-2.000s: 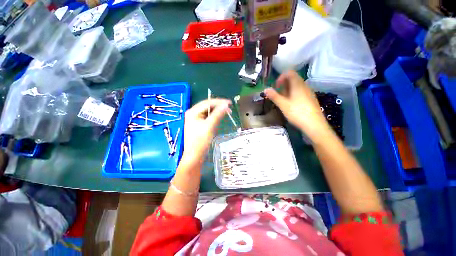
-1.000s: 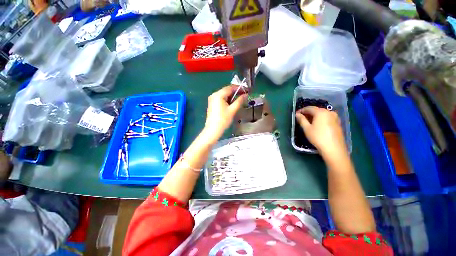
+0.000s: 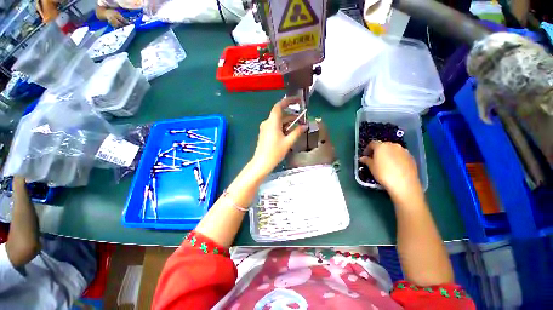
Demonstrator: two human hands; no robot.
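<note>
My left hand (image 3: pixel 276 136) is at the press fixture (image 3: pixel 310 148), just under the press ram (image 3: pixel 299 82). A thin pale pin (image 3: pixel 296 120) is held between its fingers, tilted. My right hand (image 3: pixel 391 163) reaches into the clear tub of black rings (image 3: pixel 422 142), its fingertips among the rings; whether it grips one is hidden. The clear tub of pins (image 3: pixel 343 221) lies nearest my lap, with rods in rows. The blue tray (image 3: pixel 176 223) at left holds scattered dark-ended rods.
A red tray (image 3: pixel 247 85) of rods stands behind the press. Clear lids (image 3: pixel 405 72) lie behind the ring tub. Plastic bags (image 3: pixel 51 142) are at left, blue bins (image 3: pixel 452 145) at right. The wrapped lever (image 3: pixel 509 66) hangs upper right. Another person's arm (image 3: pixel 23 224) shows far left.
My right hand has moved from the fixture into the ring tub. My left hand has moved to the fixture with a pin. Another person's arm has appeared at far left.
</note>
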